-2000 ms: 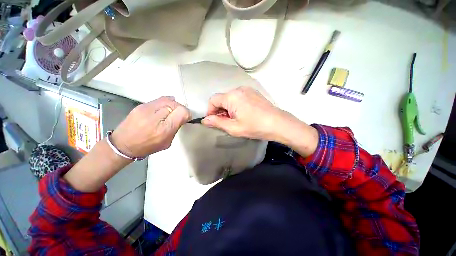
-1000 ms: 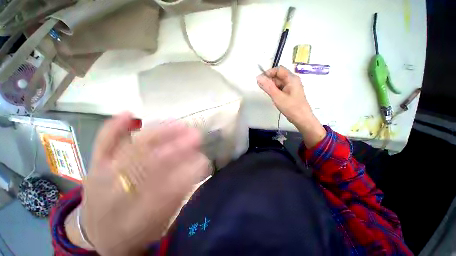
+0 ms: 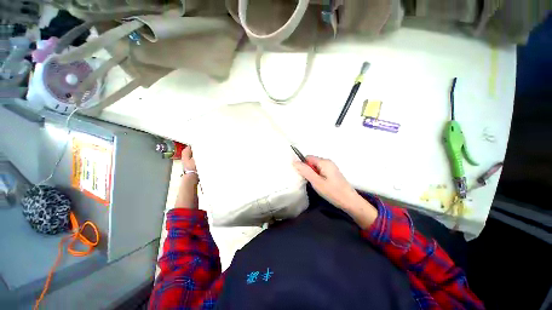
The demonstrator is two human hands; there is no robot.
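Note:
A pale beige bag (image 3: 245, 163) lies on the white table against my front, its lower edge seam facing me. My right hand (image 3: 324, 178) is at the bag's right edge, closed on small thread snips (image 3: 301, 155) with a dark tip and a red part. My left hand (image 3: 189, 162) is at the bag's left side, touching a red container (image 3: 179, 150) with a metallic end at the cabinet's edge. Its fingers are partly hidden, so its grip is unclear.
More taupe bags (image 3: 193, 45) with strap loops stand along the back. A dark pen-like tool (image 3: 349, 104), yellow block (image 3: 371, 109), purple-white bar (image 3: 381, 125) and green air gun (image 3: 455, 148) lie right. A fan (image 3: 69, 79) and grey cabinet (image 3: 142, 194) are left.
My left hand has left the bag's middle and moved left to the red container. My right hand moved right, then back down to the bag's edge; the snips now show in it.

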